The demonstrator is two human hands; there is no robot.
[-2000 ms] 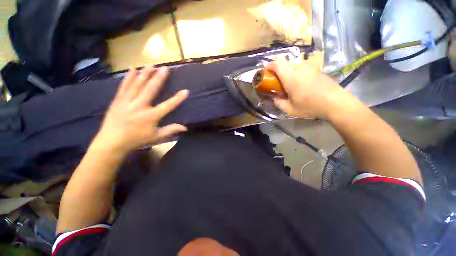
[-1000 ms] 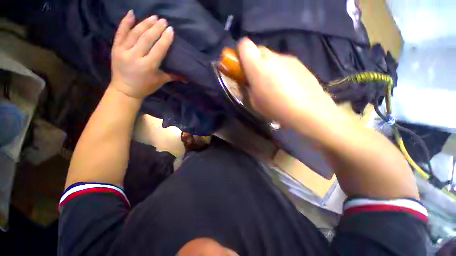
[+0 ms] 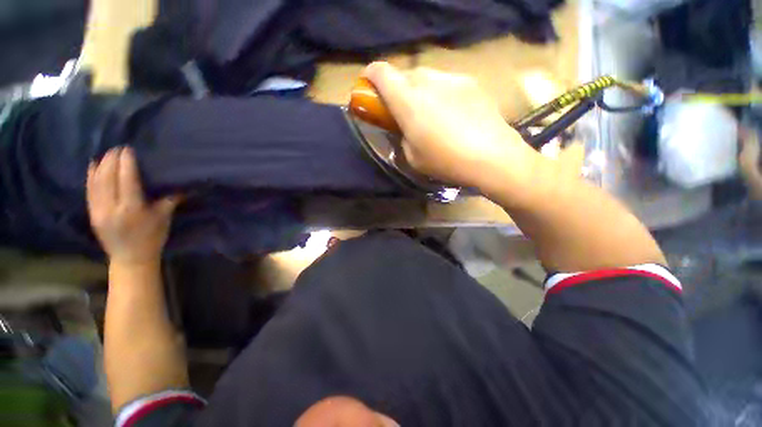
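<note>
A dark garment (image 3: 251, 142) lies lengthwise across the view, its cloth fairly smooth in the middle and wrinkled at the left and along the near edge. My right hand (image 3: 443, 117) is closed around the orange-brown handle of the steam iron (image 3: 380, 140). The iron stands at the garment's right end, its tip edge on the cloth; my hand hides much of its body. My left hand (image 3: 129, 208) lies on the near left part of the garment; whether it grips the cloth cannot be told.
A heap of crumpled dark clothes (image 3: 351, 25) lies at the far side of the tan table (image 3: 434, 57). A yellow-green hose (image 3: 576, 96) with a black cord runs right from the iron. A white rounded object (image 3: 698, 142) and silvery sheeting are at the right. Part of a person's arm (image 3: 749, 150) shows at the right edge.
The view has swung, and the garment now lies straight across it. My left hand is lower and farther left. My right hand still holds the iron, now at the garment's right end.
</note>
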